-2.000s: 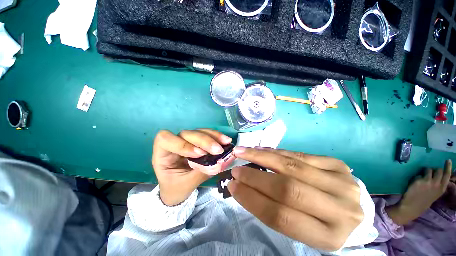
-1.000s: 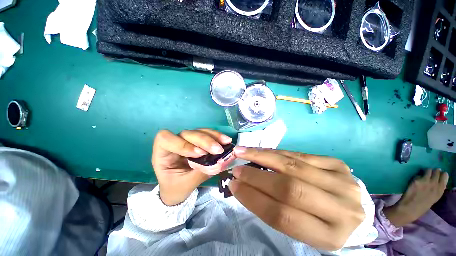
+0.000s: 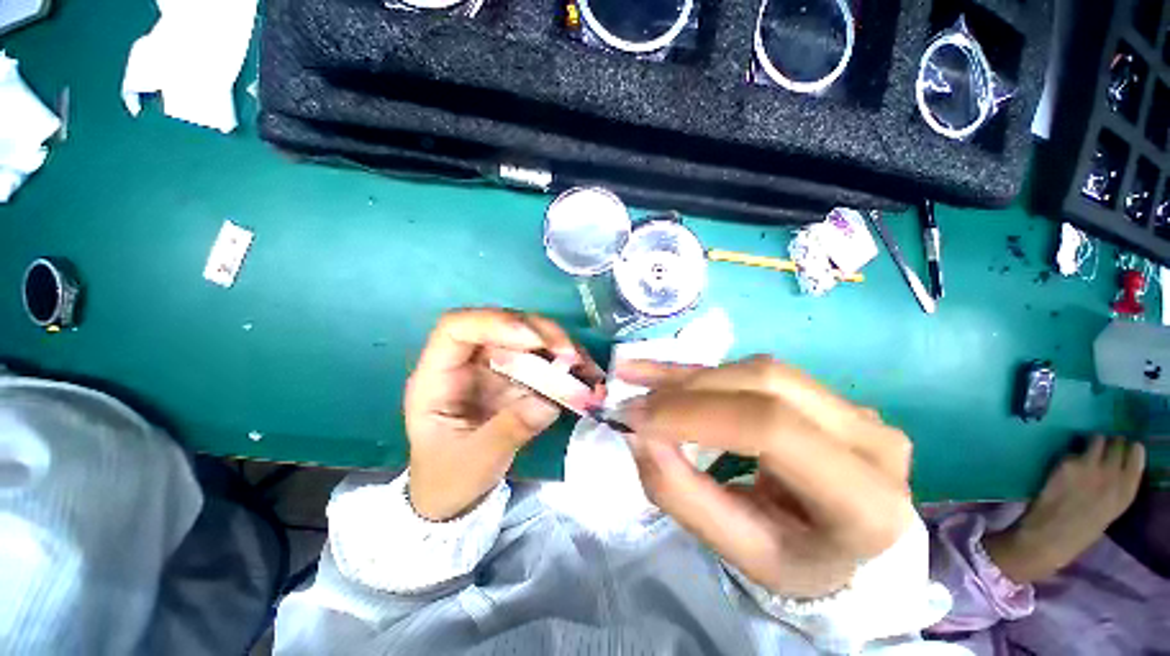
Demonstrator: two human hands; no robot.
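Note:
My left hand (image 3: 468, 404) holds the watch case (image 3: 545, 379) by its edges, with the pale white-pink side band turned up. My right hand (image 3: 783, 468) pinches a small black part or tool tip (image 3: 611, 420) against the near right end of the case. The fingertips hide most of that part. A white wipe (image 3: 670, 344) lies behind and below the hands. The clear round dish (image 3: 658, 268) stands behind it, with its clear lid (image 3: 586, 231) overlapping at the left.
A black foam tray (image 3: 513, 113) with ringed watch heads stands behind. A yellow stick (image 3: 751, 260), crumpled wrapper (image 3: 834, 251), tweezers (image 3: 902, 262) and pen (image 3: 933, 250) lie right. A loose watch head (image 3: 50, 294) and white label (image 3: 227, 253) lie left. Another person's hand (image 3: 1075, 513) is at right.
The watch case has been turned so its pale side band shows instead of its dark face. My right hand has rotated, its fingers more curled, and the black tip now shows at the case end.

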